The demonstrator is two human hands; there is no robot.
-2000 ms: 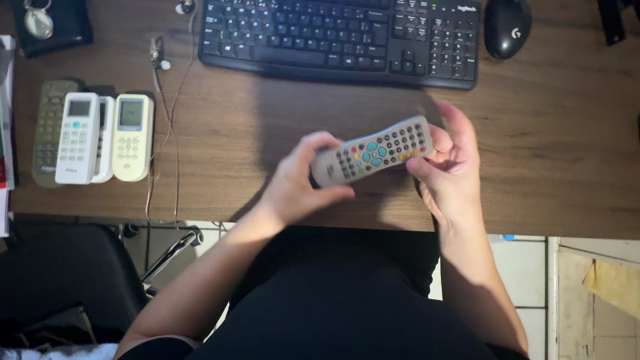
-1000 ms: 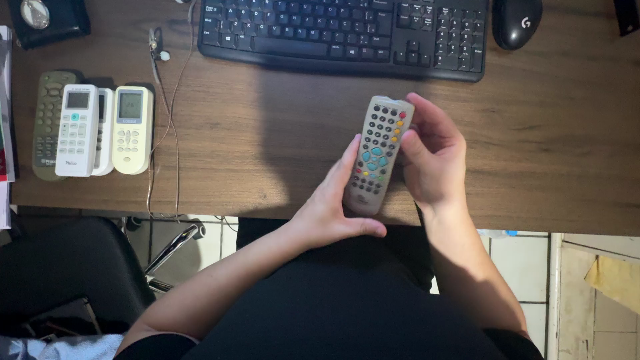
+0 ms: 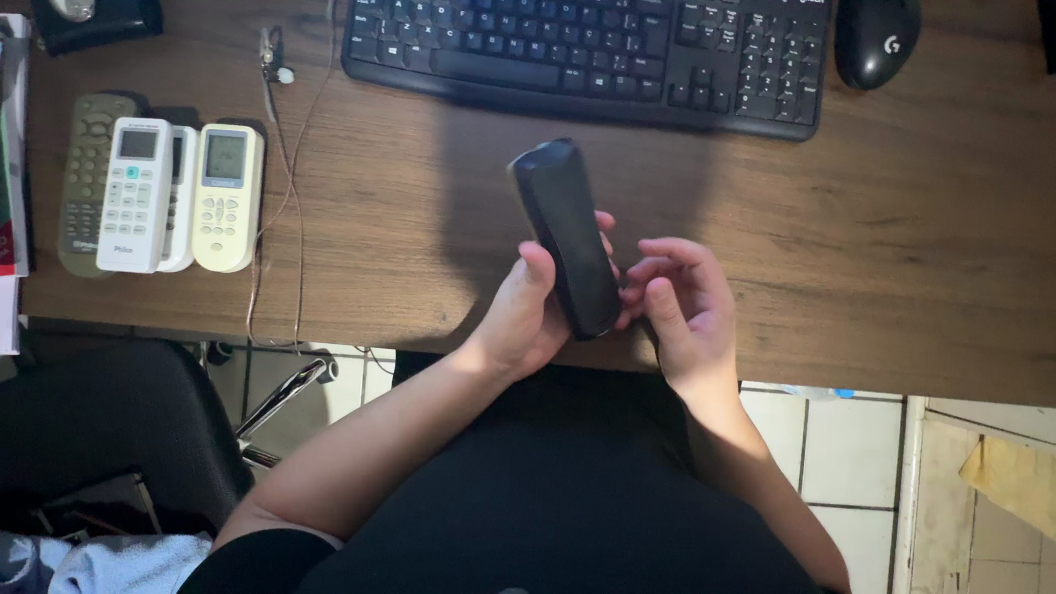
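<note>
A remote control (image 3: pixel 569 239), its black back toward the camera, stands tilted in my left hand (image 3: pixel 536 313). The thumb lies along its left edge and fingertips show at its right edge; its keys are hidden. My right hand (image 3: pixel 685 313) is just right of the remote's lower end, fingers apart and curled; whether its fingertips touch the remote I cannot tell. On the wooden desk at the left lie a dark grey remote (image 3: pixel 89 181), a white Philco remote (image 3: pixel 134 198) overlapping another white remote (image 3: pixel 179 206), and a cream remote (image 3: pixel 228 198) with a small display.
A black keyboard (image 3: pixel 528 87) and a black mouse (image 3: pixel 877 41) are at the desk's far side. Thin earphone cables (image 3: pixel 290 181) run beside the cream remote. A dark case (image 3: pixel 99 23) sits at the upper left. A black chair (image 3: pixel 115 429) stands below the desk's left part.
The remote in my left hand has been turned over: its keys faced up before, now its black back does. My right hand has moved down from beside the remote's upper end.
</note>
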